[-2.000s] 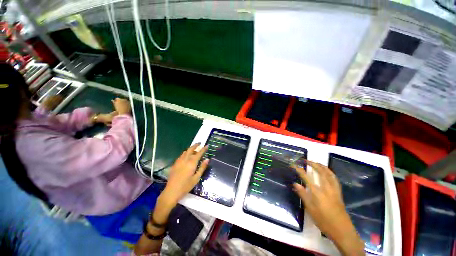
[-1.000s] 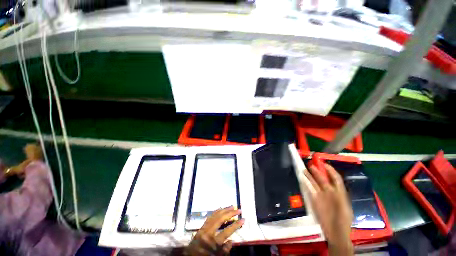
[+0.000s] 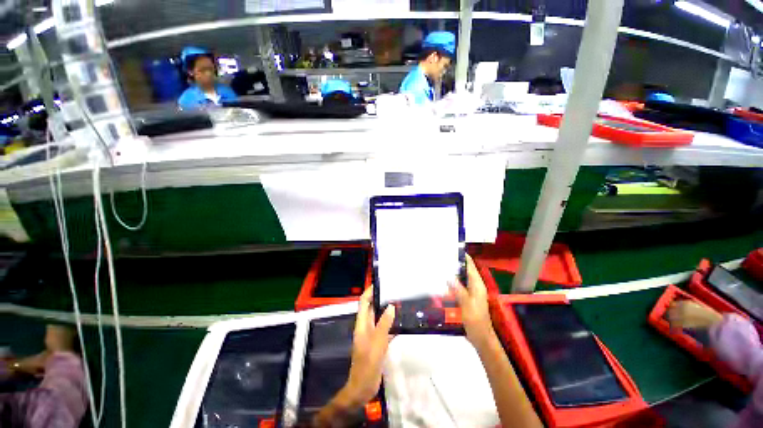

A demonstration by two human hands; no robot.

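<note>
A tablet (image 3: 418,251) is held upright in front of the hanging sheets, its display mostly white with a dark strip and a red patch at the bottom. My left hand (image 3: 368,347) grips its lower left edge. My right hand (image 3: 475,305) grips its lower right edge. Below it lies the white tray (image 3: 205,351). Two dark tablets lie in the tray's left and middle slots, the left one (image 3: 247,376) and the middle one (image 3: 330,355), each with a small red patch near its bottom. The tray's right slot holds no tablet.
A red tray (image 3: 506,322) with a dark tablet lies at right. Another red tray (image 3: 309,292) stands behind the white tray. A grey post (image 3: 569,142) rises right of centre. White cables (image 3: 99,292) hang at left. Neighbours' hands (image 3: 694,316) show at right and left. People in blue caps sit beyond the shelf.
The right-slot tablet has been lifted out and is now upright in both hands. Its display went from black to mostly white. The two remaining tablets went from white to dark. The view has tilted up.
</note>
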